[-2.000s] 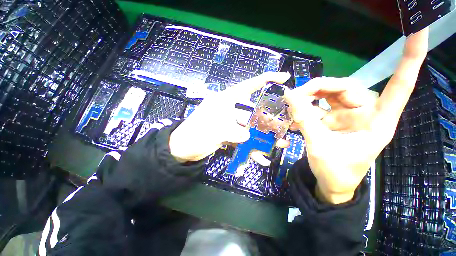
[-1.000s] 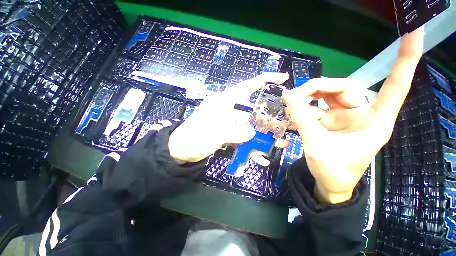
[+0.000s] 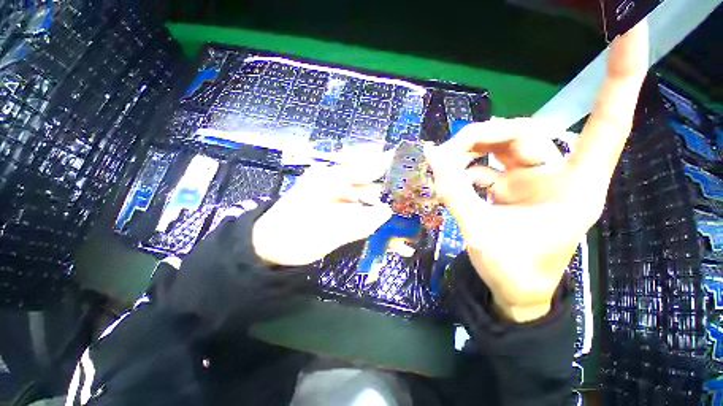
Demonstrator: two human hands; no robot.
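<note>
My left hand (image 3: pixel 317 210) and my right hand (image 3: pixel 527 198) are close together over the tray, right of its middle. A small smoky see-through film piece (image 3: pixel 407 170) with slots is between their fingertips, over a blue circuit board (image 3: pixel 384 242). My left hand holds the board; its grip is partly hidden. My right thumb and fingertips are at the film's right edge. A second dark film piece (image 3: pixel 625 9) with pale slots hangs on my raised right index fingertip, cut off by the top edge. The fingertips are overexposed.
A black tray (image 3: pixel 238 178) with boards in pockets lies on the green bench (image 3: pixel 269 41). A glossy sticker sheet (image 3: pixel 293 103) covers its back row. Tall tray stacks stand left (image 3: pixel 71 151) and right (image 3: pixel 650 238). A pale bar (image 3: pixel 575 95) slants at upper right.
My left index finger has drawn back from its stretched position and closed towards the film. The view has shifted, so hands and tray sit slightly further left. The second film shows less at the top.
</note>
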